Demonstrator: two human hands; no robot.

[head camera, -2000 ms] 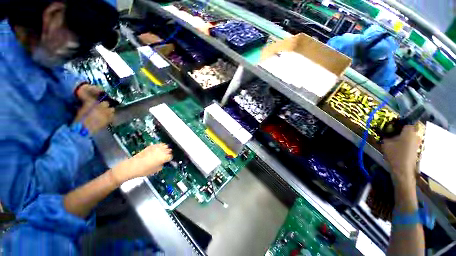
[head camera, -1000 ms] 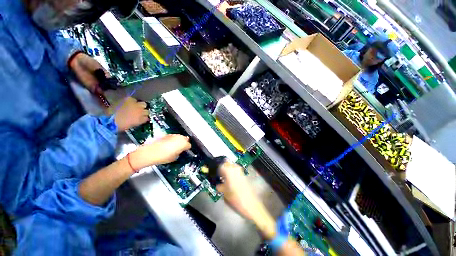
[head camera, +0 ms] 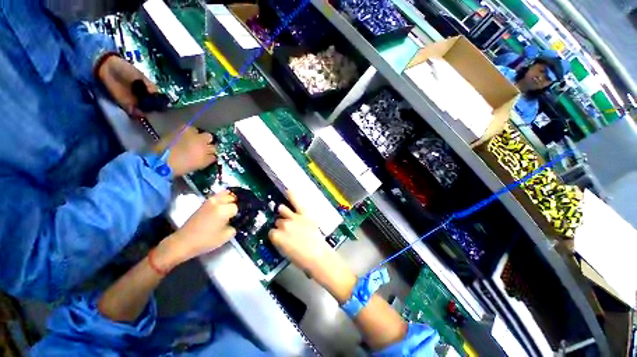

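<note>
A green circuit board point(head camera: 283, 129) lies in front of me with a long silver-white heatsink point(head camera: 286, 174) and a finned heatsink point(head camera: 342, 164) with a yellow strip. My left hand point(head camera: 209, 219), with a thin red string on the wrist, is over its near part; its fingers close on a dark bunch of small components point(head camera: 244, 208) that blends with the fingertips. My right hand point(head camera: 300, 233), with a light blue wrist strap point(head camera: 364, 291), is just right of it over the same board. Its fingertips are dark; whether they hold a part cannot be told.
Another worker's hand point(head camera: 190, 151) reaches over the board's left end. A second board point(head camera: 244, 85) lies further left, another point(head camera: 433, 300) at lower right. Bins of silver-grey point(head camera: 381, 122) and beige point(head camera: 323, 71) parts stand behind. A cardboard box point(head camera: 534, 185) holds yellow-and-black parts. A blue cord point(head camera: 482, 202) crosses the view.
My right hand has come from the yellow-and-black box down to the board, beside my left hand. The dark bunch seen at my right hand one second ago now shows at my left fingers.
</note>
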